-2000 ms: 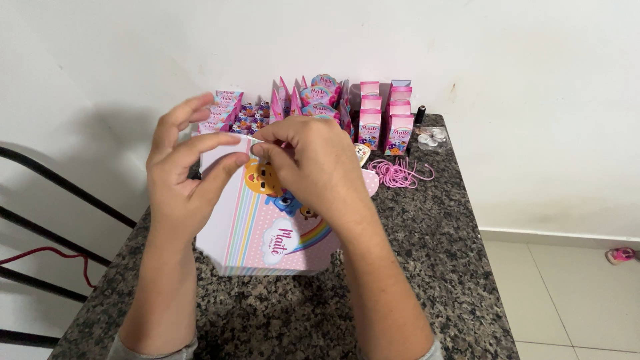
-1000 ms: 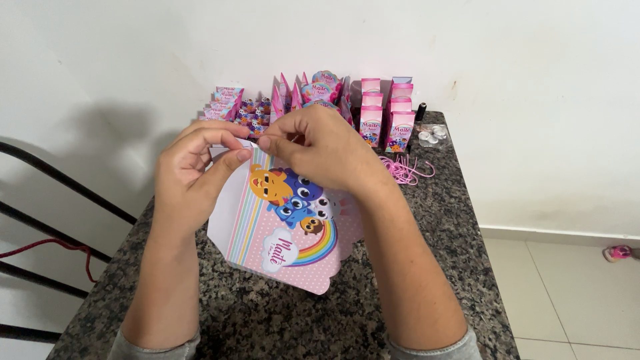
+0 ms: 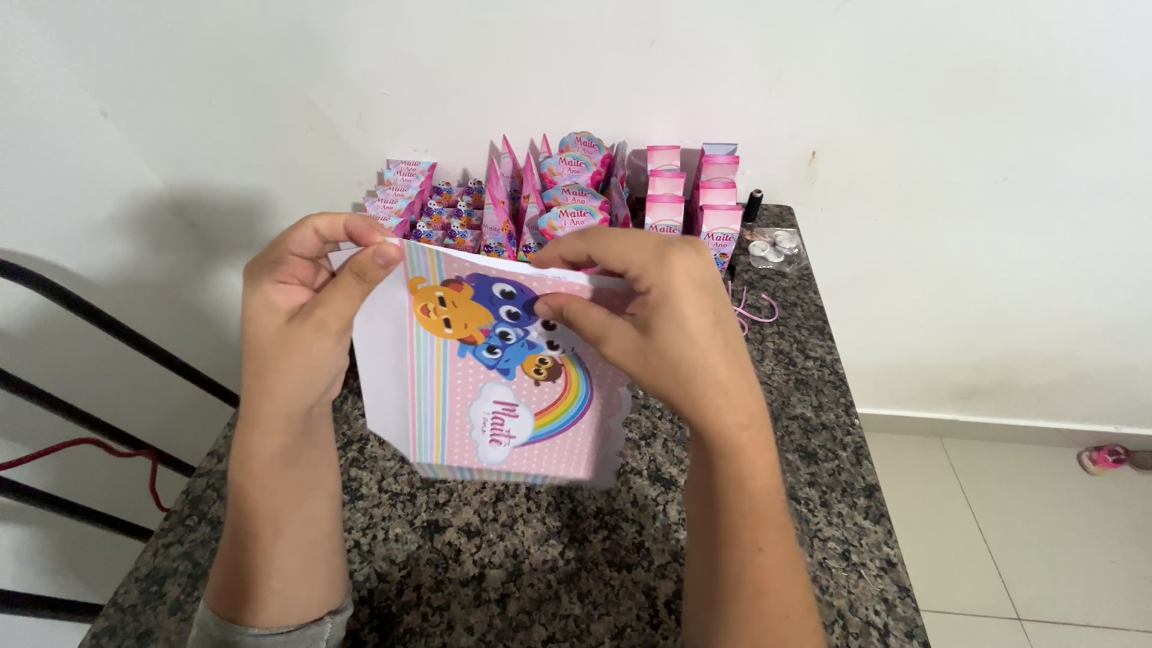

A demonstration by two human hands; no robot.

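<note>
A printed pink paper box blank point(image 3: 459, 378) with cartoon animals, a rainbow and a white side flap is held up over the granite table. My left hand point(image 3: 315, 315) pinches its upper left edge between thumb and fingers. Farther right along the same edge, my right hand point(image 3: 648, 315) grips it with the thumb on the printed face and the fingers behind. The lower edge shows a fold, and the right edge is scalloped. What lies behind the blank is hidden.
Small pink boxes point(image 3: 664, 211), cone-shaped boxes point(image 3: 499, 216) and other printed party boxes point(image 3: 576, 175) line the wall side of the granite table point(image 3: 504, 558). Pink cord point(image 3: 760, 310), a black tube point(image 3: 753, 205) and a clear bag with white discs point(image 3: 772, 247) lie right. A black metal chair point(image 3: 108, 324) stands left.
My right hand has moved right along the blank's upper edge, away from my left hand. The blank now shows more of its printed face than two seconds ago.
</note>
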